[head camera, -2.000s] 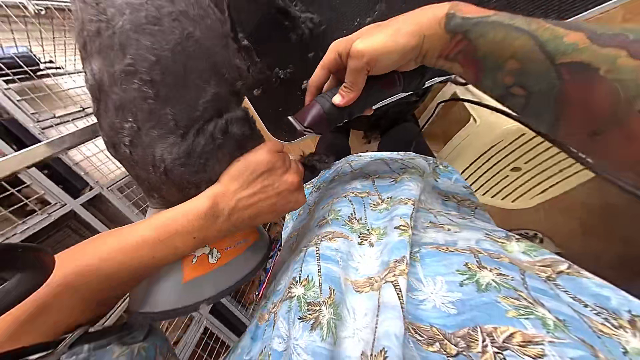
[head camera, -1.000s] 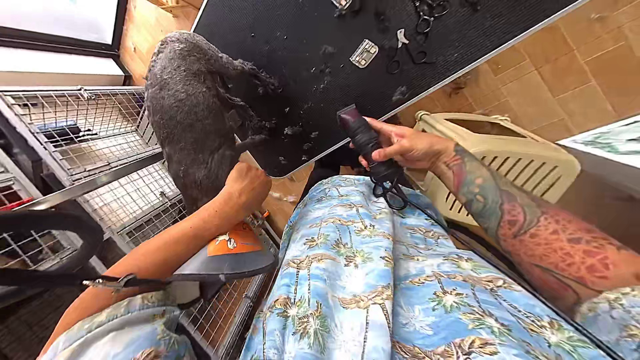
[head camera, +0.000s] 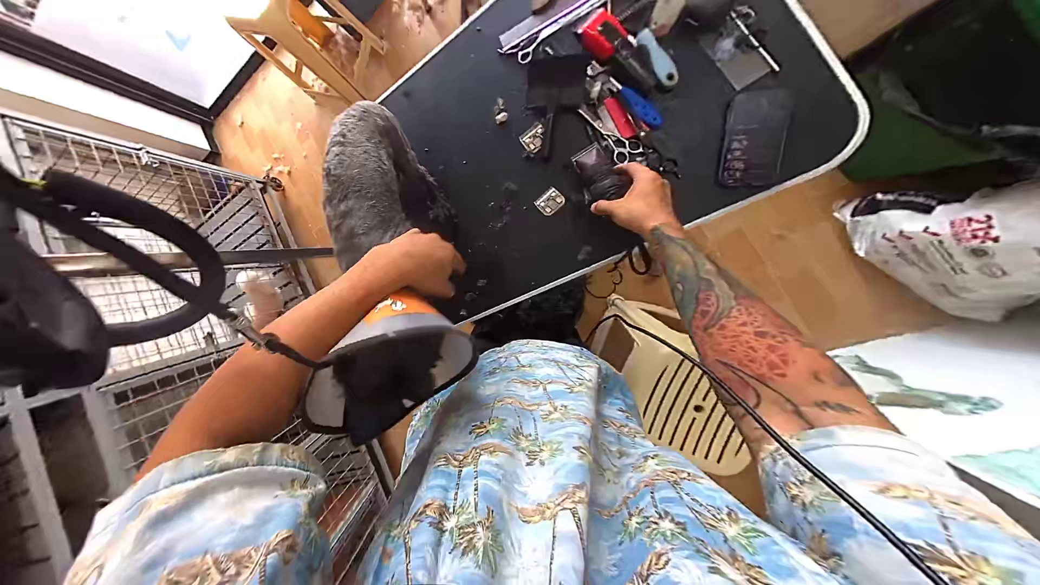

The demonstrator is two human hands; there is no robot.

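A grey short-coated dog is at the left end of the black grooming table, with a cone collar at its neck end. My left hand rests against the dog beside the collar; whether its fingers grip anything is hidden. Over the table, my right hand is closed around a dark corded hair clipper, its blade end pointing up and left. A detached clipper blade lies just left of the clipper, and a second blade is farther back. Scissors lie close behind the clipper.
Combs, brushes and a blue-handled tool crowd the table's back. A phone lies at the right. Wire cages stand left, with a black looped strap before them. Below the table edge are a beige plastic crate and the black cord.
Two seconds ago the clipper was held close beside the dog; my right hand has since carried it away to the right, over the table by the tools. The view has swung widely.
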